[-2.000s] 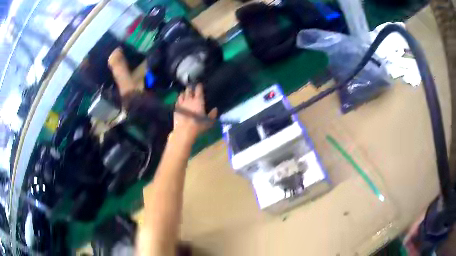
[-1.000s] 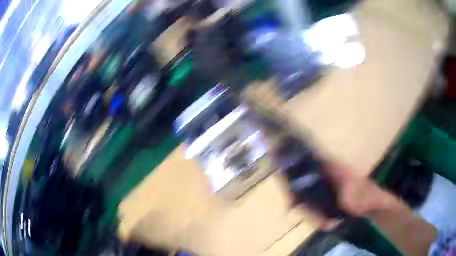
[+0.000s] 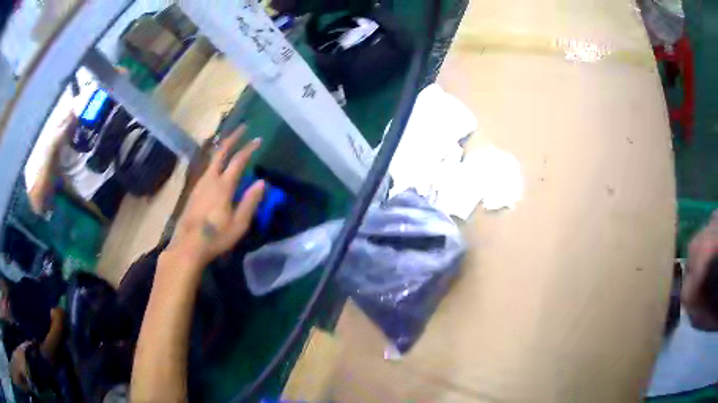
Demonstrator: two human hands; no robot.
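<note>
My left hand [image 3: 211, 216] is stretched out over the green line beyond the bench, fingers apart and empty. A dark object with a bright blue part [image 3: 269, 206] lies just right of its fingertips; no contact is clear. A clear plastic bag [image 3: 401, 264] with dark contents lies at the bench's far side. My right hand [image 3: 701, 275] is blurred and cut off by the right edge; what it holds cannot be told. The dark cord [image 3: 394, 142] crosses the view from top to bottom, in front of the bag.
White scraps [image 3: 453, 157] lie beside the bag on the cardboard-covered bench [image 3: 575, 236]. A pale metal post [image 3: 291, 86] stands beyond, near a black unit [image 3: 362, 55]. Another person's arm [image 3: 51, 169] and a bright blue screen [image 3: 94, 108] show at upper left. A red stool [image 3: 683, 90] is at right.
The view has swung toward the bag and scraps; the white feeder has left it. The dark tool seen at my right hand one second ago is not visible. My left hand is back in view, open.
</note>
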